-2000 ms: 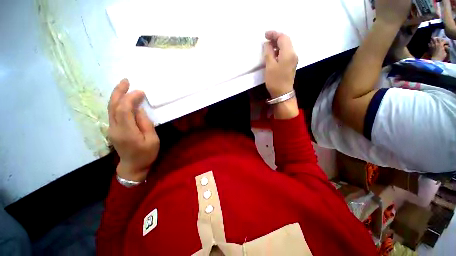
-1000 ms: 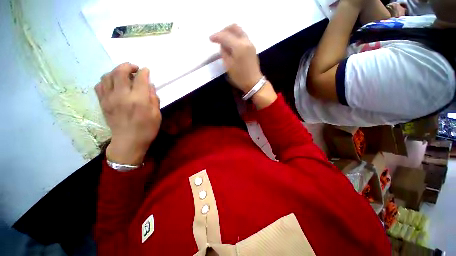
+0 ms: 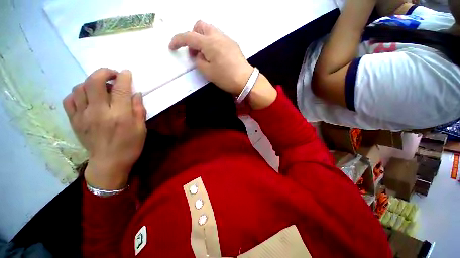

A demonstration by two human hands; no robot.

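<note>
A stack of white sheets lies at the near edge of the table. A flat dark-edged strip with a shiny yellowish middle lies on the top sheet. My left hand is at the stack's near left corner, fingers curled, thumb and index finger at the sheet's edge. My right hand is over the near edge of the sheets, index finger bent forward and the other fingers curled. Anything small at its fingertips is too blurred to tell.
The white table has a yellowish dried streak at the left. A person in a white shirt with dark sleeve trim is close on the right. Brown cartons and yellowish packs stand on the floor at the lower right.
The sheets and strip have shifted left and up in view. My right hand has moved left, closer to my left hand. My left hand has curled more over the corner.
</note>
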